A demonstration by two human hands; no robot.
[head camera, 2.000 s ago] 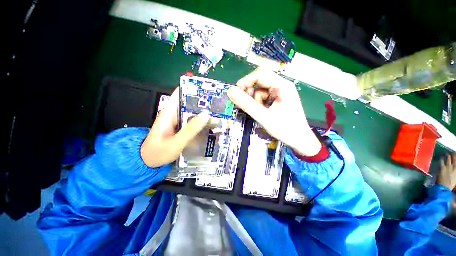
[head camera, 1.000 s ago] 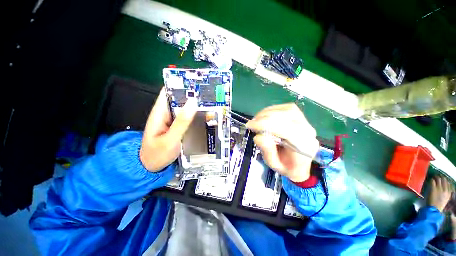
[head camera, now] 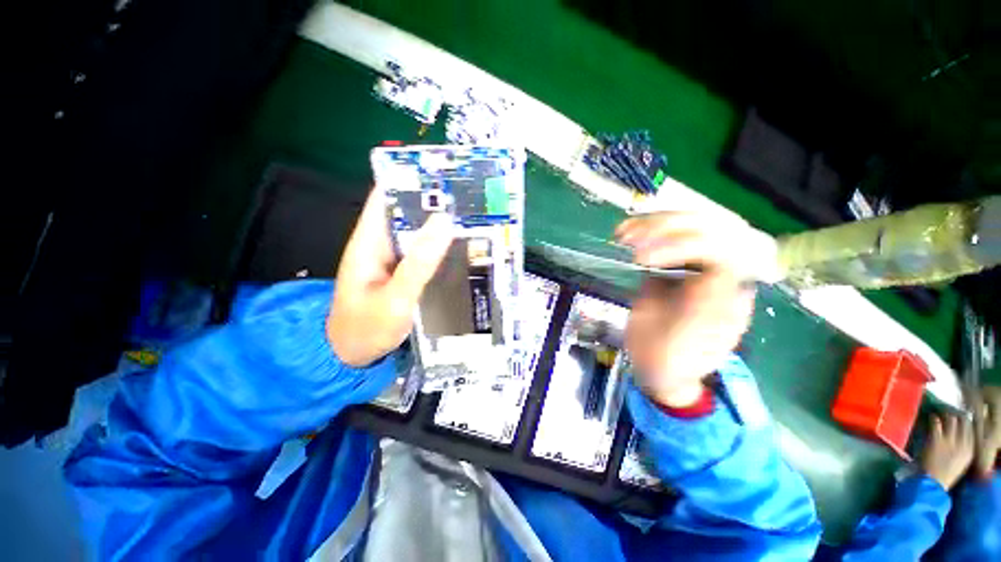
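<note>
My left hand (head camera: 373,288) holds a silvery phone housing (head camera: 445,307) upright over the black tray, its thumb on the board. A blue mainboard (head camera: 467,189) with dark shields and a green patch lies at the housing's top end. My right hand (head camera: 694,307) is blurred, to the right of the housing and apart from it. It holds thin tweezers (head camera: 593,255) that point left towards the housing; their tip is too blurred to make out. More housings (head camera: 582,384) lie in the pockets of the component tray (head camera: 527,456) below.
Loose mainboards (head camera: 626,161) lie on and beside the white strip (head camera: 549,137) beyond the tray. A red bin (head camera: 880,397) stands at right on the green surface, near another person's hands (head camera: 946,448). A yellow-taped pole (head camera: 891,247) juts in from the right. A dark tray lies behind my left hand.
My right hand has moved away from the housing to the right with the tweezers; two seconds ago its fingers were at the board's right edge. My left hand still holds the housing.
</note>
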